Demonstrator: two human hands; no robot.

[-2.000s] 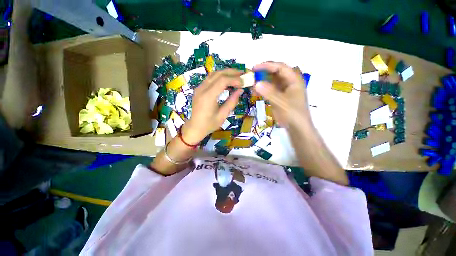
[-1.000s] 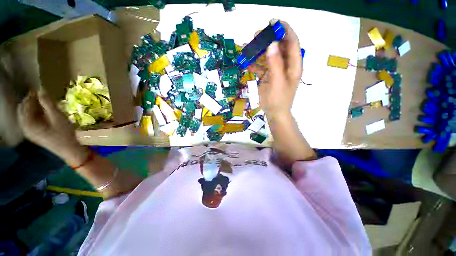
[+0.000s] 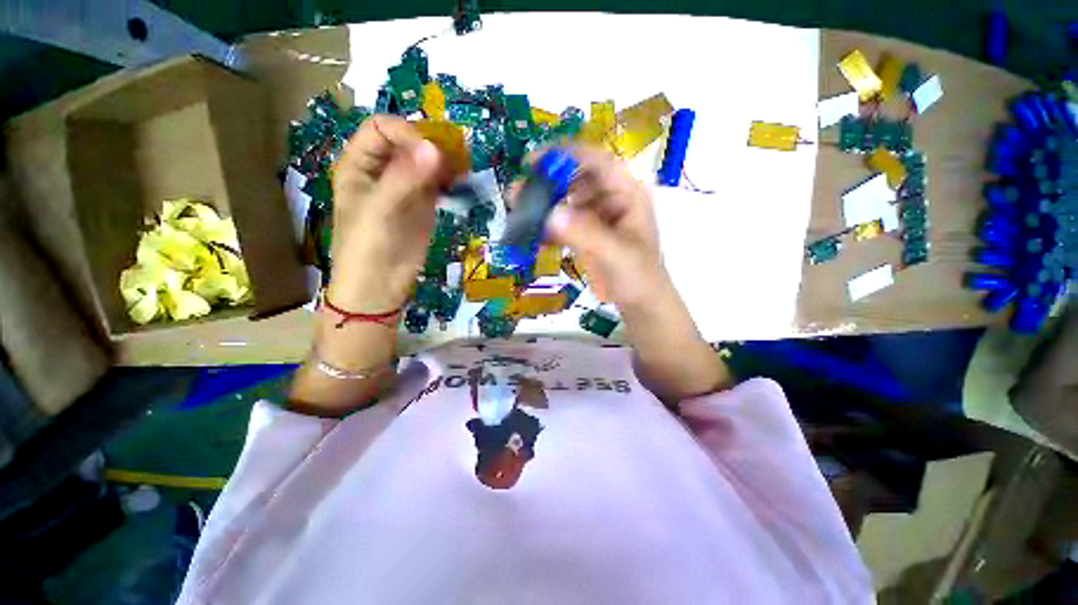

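My right hand (image 3: 609,219) holds a blue battery cell (image 3: 539,207) with a dark face, tilted, above the heap. My left hand (image 3: 384,195) holds an amber piece (image 3: 446,151) between thumb and fingers, left of the cell. A blurred dark part shows between the two hands; I cannot tell what it is joined to. Under the hands is a heap of green circuit boards (image 3: 482,115) with amber and white pieces. Another blue cell (image 3: 676,147) lies on the white sheet right of my right hand, with a thin wire.
An open cardboard box (image 3: 254,177) at left holds pale yellow scraps (image 3: 186,262). Sorted green boards (image 3: 913,213) with amber and white pieces lie on the cardboard at right. A dense cluster of blue cells (image 3: 1028,225) stands at far right. A metal bar (image 3: 118,33) crosses the top left.
My left hand has moved from beside the box to the heap and now holds an amber piece. My right hand has brought the blue cell down and left, closer to my left hand.
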